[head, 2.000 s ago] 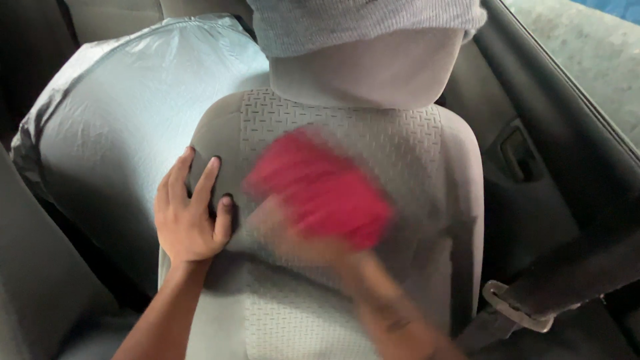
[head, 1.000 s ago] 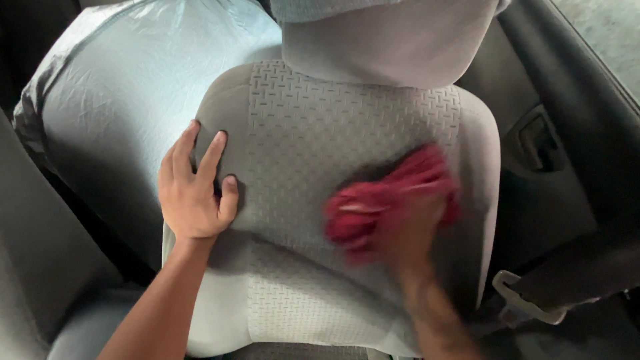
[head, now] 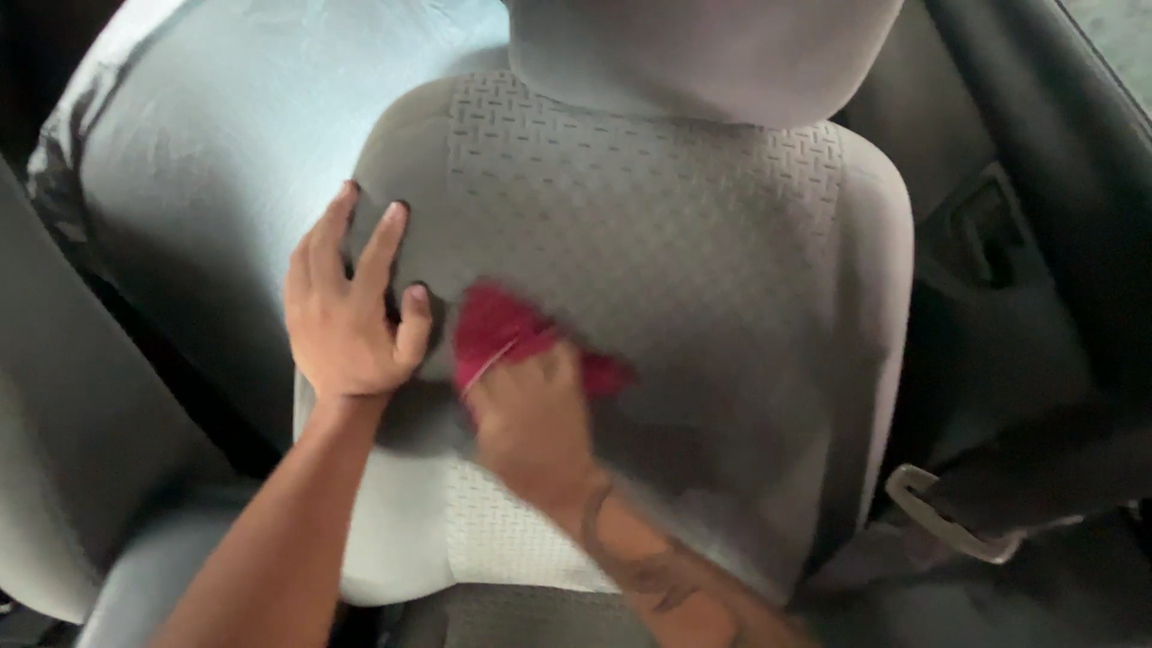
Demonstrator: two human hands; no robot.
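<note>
A grey fabric car seat backrest point(head: 648, 216) with a patterned middle panel fills the centre of the head view. My left hand point(head: 355, 310) rests on its left side bolster, fingers spread, holding nothing. Just right of it, my right hand point(head: 535, 414) presses a bunched red cloth point(head: 499, 328) against the lower left of the patterned panel. The cloth and right hand are slightly blurred, and part of the cloth is hidden under the fingers.
Above the backrest is the headrest point(head: 702, 54). A seat under a pale plastic cover point(head: 207, 135) stands behind at the left. At the lower right are a seat belt's metal loop point(head: 954, 517) and dark webbing, beside the door trim with its recessed handle point(head: 990, 234).
My right hand and the red cloth have moved left across the backrest, from its right side to close beside my left hand. The left hand stays on the left bolster.
</note>
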